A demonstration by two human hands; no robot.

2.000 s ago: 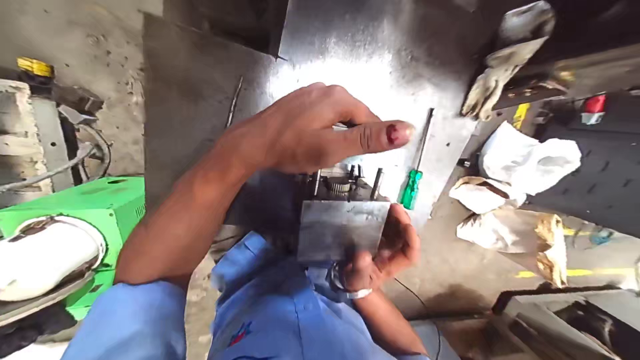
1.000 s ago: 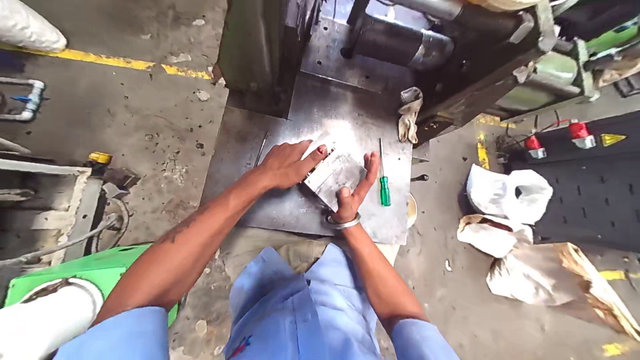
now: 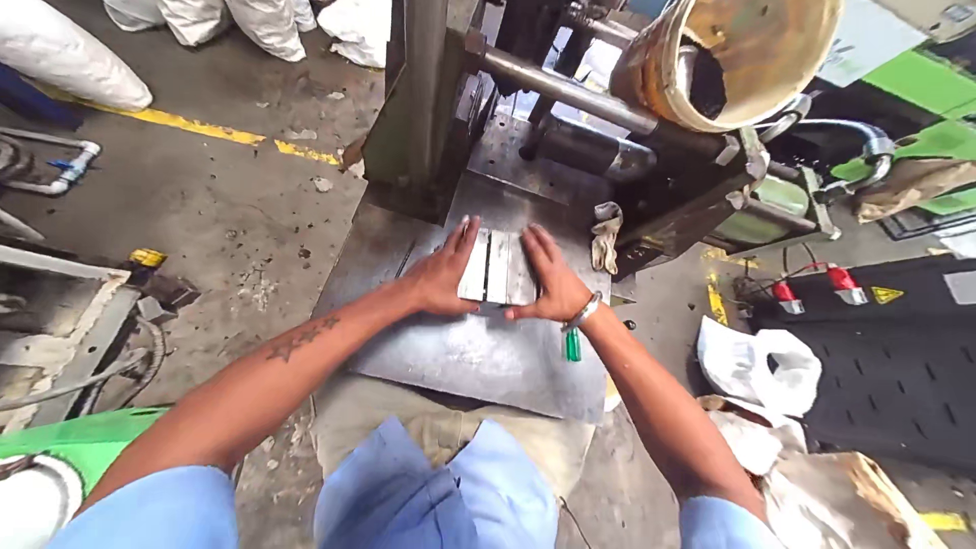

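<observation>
A rectangular metal block assembly [image 3: 499, 267], with a dark gap running along it, lies on the steel plate [image 3: 465, 351] in front of me. My left hand [image 3: 446, 274] presses against its left side, fingers pointing away from me. Against the right side rests my right hand [image 3: 550, 278], its thumb at the near edge. The block is held between both palms. Beside my right wrist, the green handle of a screwdriver [image 3: 573, 345] shows; its shaft is hidden under the hand. A thin dark rod [image 3: 404, 259] lies left of my left hand.
Beyond the plate stands a heavy machine frame [image 3: 427, 114] with a steel bar [image 3: 564, 88] and a dirty bucket [image 3: 724, 69] on it. Work gloves [image 3: 607, 236] lie at the plate's right edge. White sacks [image 3: 69, 57] are at the far left, and a green machine [image 3: 99, 442] stands near left.
The block has gone from being tilted up in my right hand to lying between both hands. My left hand has come down to its left side. The view has swung up and back.
</observation>
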